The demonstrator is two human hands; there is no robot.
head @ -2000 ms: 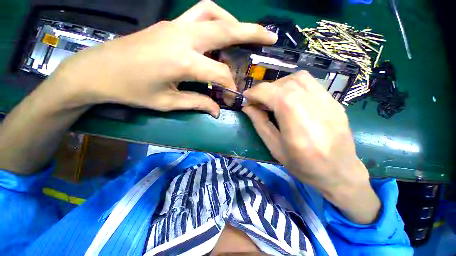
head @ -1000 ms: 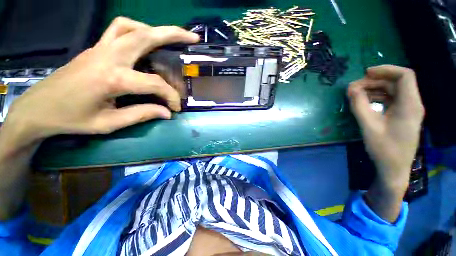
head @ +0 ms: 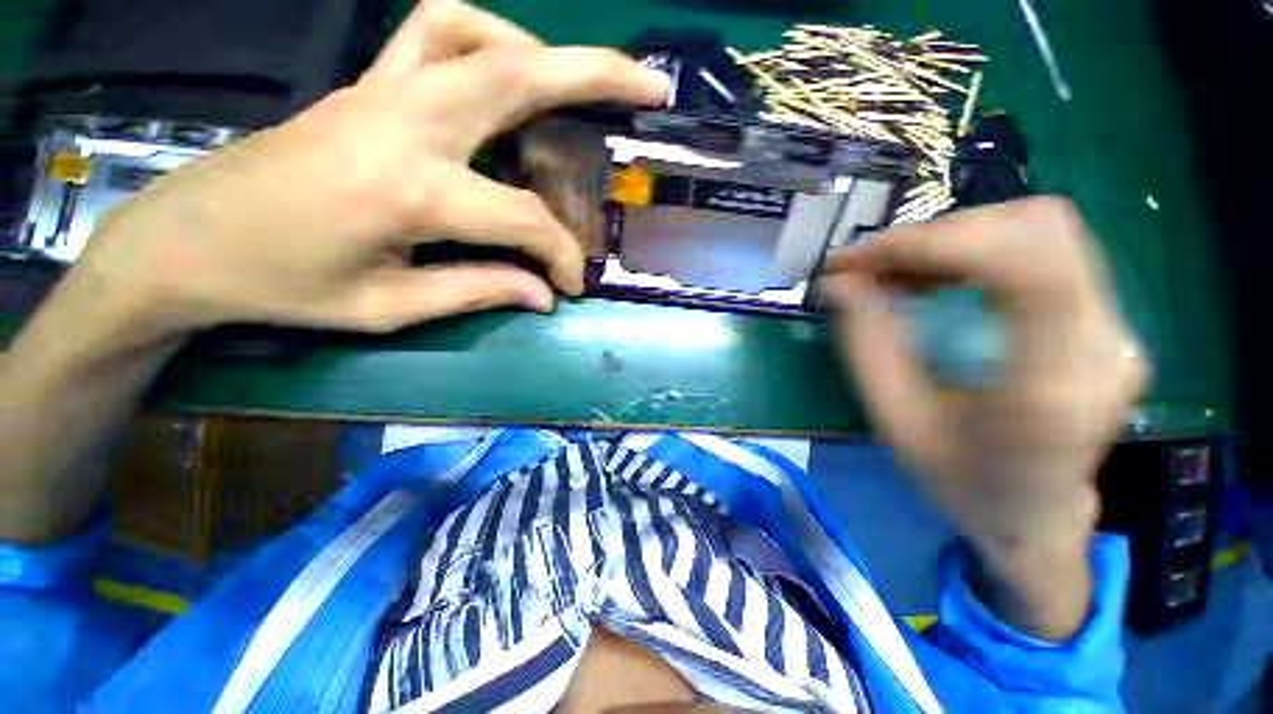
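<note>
The phone frame [head: 712, 230] lies on the green bench, its silvery recessed interior facing up, with an orange flex tab [head: 633, 186] at its left. My left hand [head: 405, 181] holds the frame's left end between its fingers, the index finger at the upper edge and thumb at the lower left corner. My right hand [head: 977, 349] is blurred by motion. Its thumb and index fingertips are at the frame's lower right corner; whether they hold a small part cannot be seen.
A pile of thin gold strips [head: 866, 87] lies behind the frame, with a black heap [head: 694, 70] to its left and another black heap [head: 994, 156] to its right. A second phone frame [head: 84, 188] is at left. Metal tweezers [head: 1044, 49] lie at upper right.
My right hand has come in from the right, where it was away from the frame, to the frame's lower right corner. My left hand still holds the left end. The camera view has shifted.
</note>
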